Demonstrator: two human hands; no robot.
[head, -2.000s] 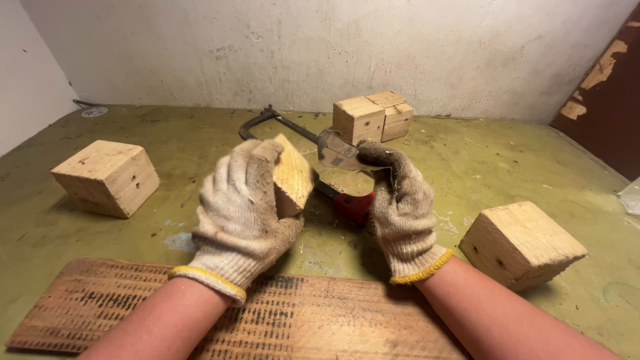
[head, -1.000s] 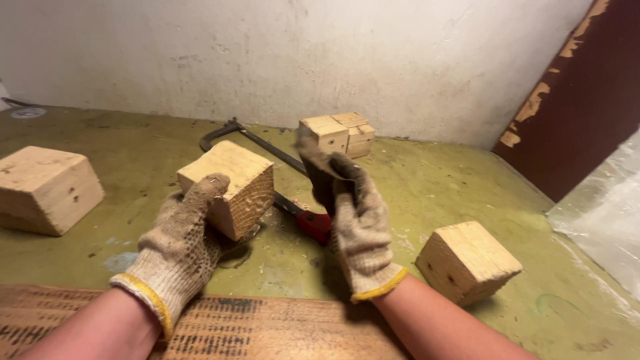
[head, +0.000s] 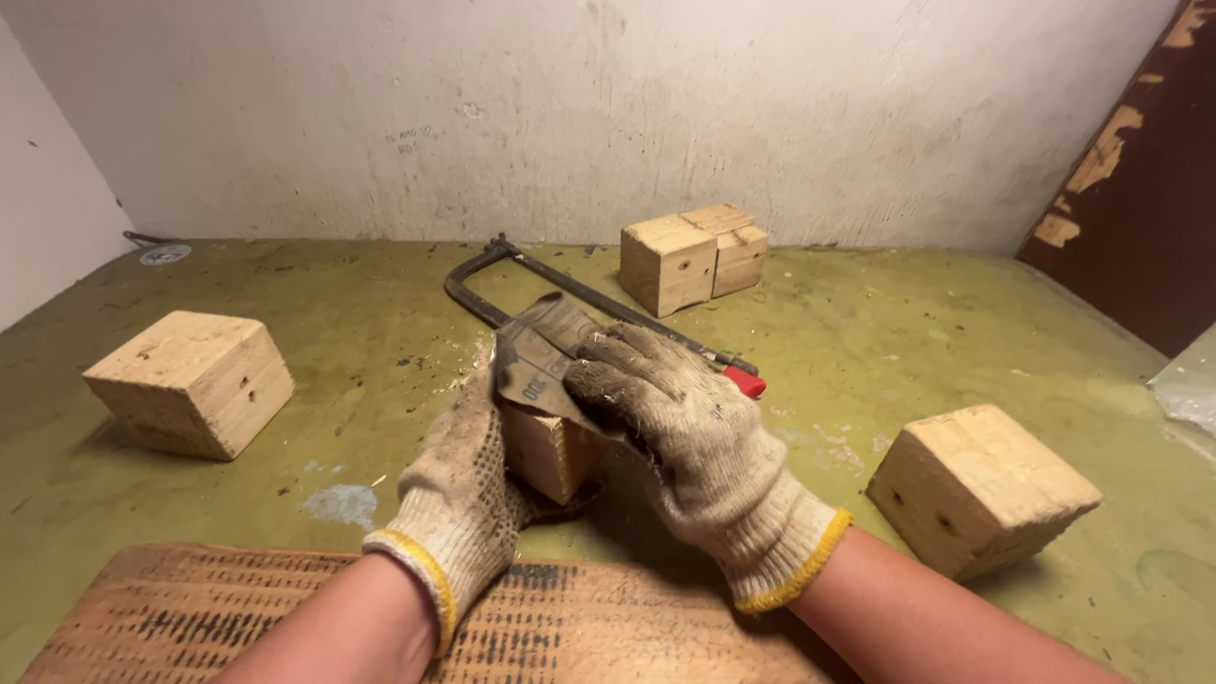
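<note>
My left hand [head: 463,465], in a dirty knitted work glove with a yellow cuff, grips a wooden block [head: 549,454] from its left side. A worn sheet of sandpaper [head: 537,356] lies over the block's top and bears printed marks. Pressing that sheet from the right is my gloved right hand [head: 679,427], its fingers on the paper. Behind both hands a hacksaw [head: 608,304] with a dark frame lies on the green surface; part of its red handle [head: 745,382] shows beside my right hand.
One wooden block [head: 195,380] sits at the left, another [head: 983,489] at the right. Two blocks [head: 693,256] touch near the back wall. A marked wooden board [head: 285,608] spans the front under my forearms. Clear plastic [head: 1187,385] shows at the right edge.
The sandpaper and my right hand are now on the block; one second ago they were apart from it, to its right. My left hand has kept hold of the block.
</note>
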